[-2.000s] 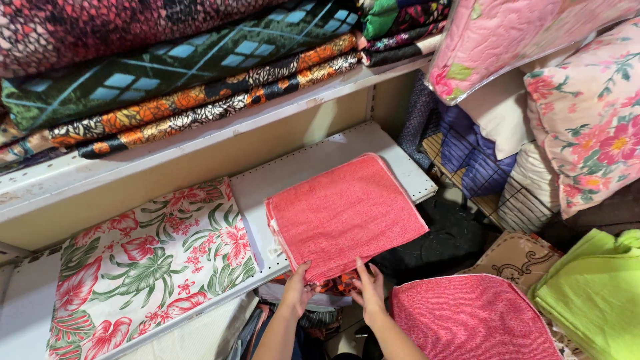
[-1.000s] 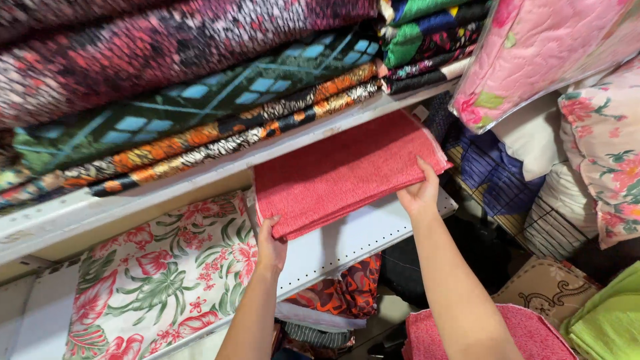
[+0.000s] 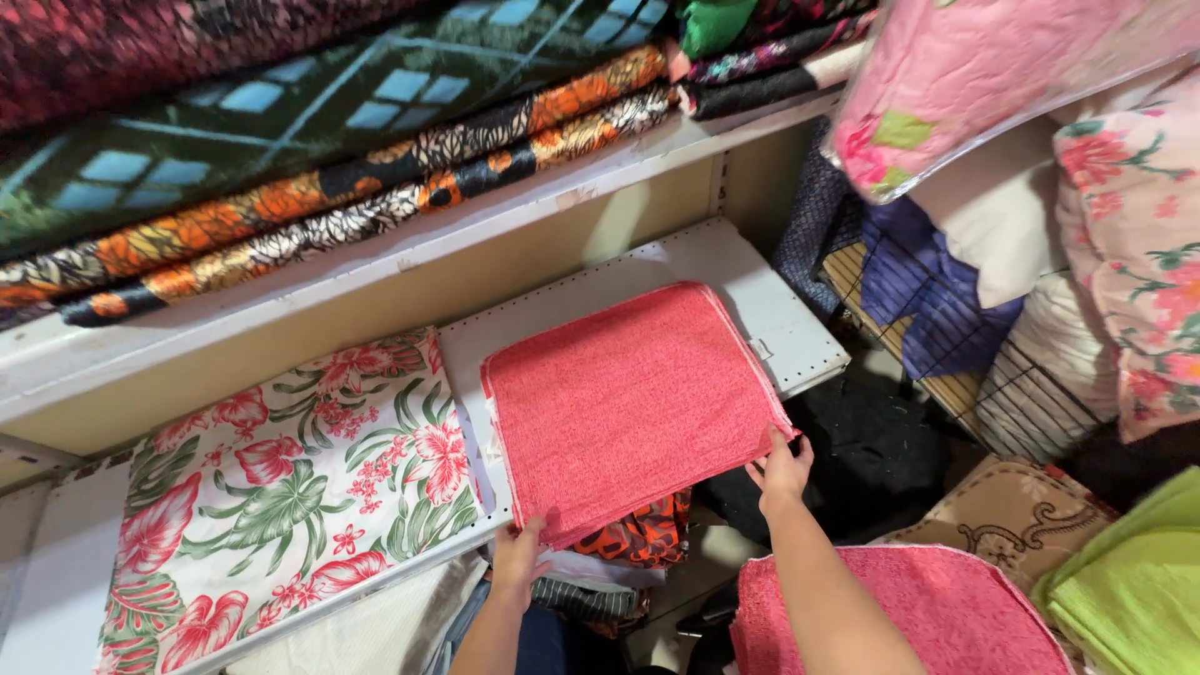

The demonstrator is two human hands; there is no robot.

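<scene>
A folded stack of coral-red cloth lies flat on the white perforated metal shelf, its front edge reaching past the shelf's lip. My left hand grips its front left corner, thumb on top and fingers beneath. At the front right corner, my right hand pinches the cloth between thumb and fingers. To the left on the same shelf lies a folded white fabric with red flowers and green leaves. Another red cloth stack sits below, partly behind my right forearm.
An upper shelf with folded patterned blankets overhangs the back. At the right are a wire rack, a pink bagged quilt, a floral pillow and lime-green cloth. Orange-and-black fabric lies beneath the shelf's front edge.
One second ago both hands held the red stack higher, close under the upper shelf, with its front edge raised. Now it lies lower and flatter on the shelf, with both hands still at its front corners.
</scene>
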